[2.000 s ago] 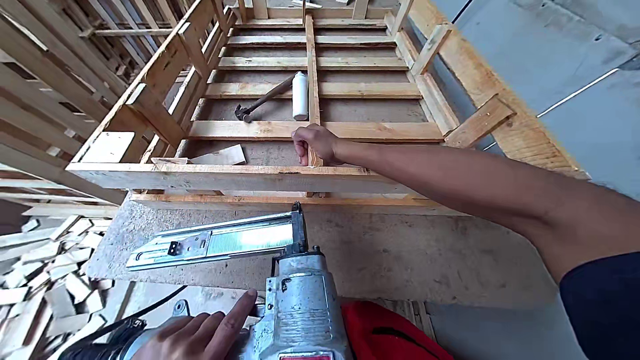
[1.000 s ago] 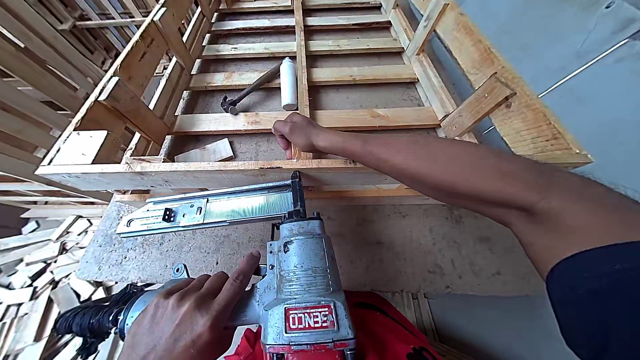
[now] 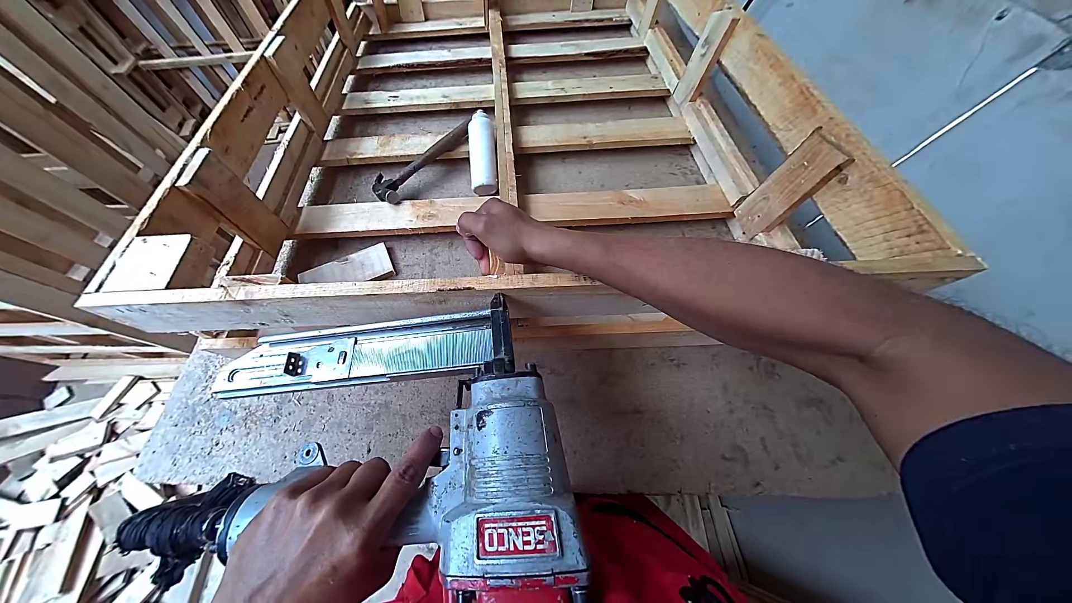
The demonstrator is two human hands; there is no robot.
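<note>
My left hand (image 3: 335, 511) grips the handle of a Senco pneumatic stapler (image 3: 507, 469), its index finger stretched toward the trigger. The stapler's nose touches or nearly touches the outer face of the frame's front wooden rail (image 3: 251, 303); its magazine of staples (image 3: 419, 350) points left. Across the rail, my right hand (image 3: 498, 230) is closed on the near end of the long center batten (image 3: 502, 109), fingertips partly hidden. A white bottle (image 3: 482, 155) and a claw hammer (image 3: 427, 161) lie on the slats beyond, left of the batten.
A loose wood offcut (image 3: 352, 264) lies inside the frame at the near left. Short diagonal braces (image 3: 791, 184) stand along both sides. Many wood scraps (image 3: 75, 469) are piled at the lower left, with stacked slatted frames (image 3: 67, 142) above. A concrete surface (image 3: 712, 419) lies under the near rail.
The stapler has moved up toward the front rail, its nose now at the rail's outer face. The right hand stays at the near end of the center batten.
</note>
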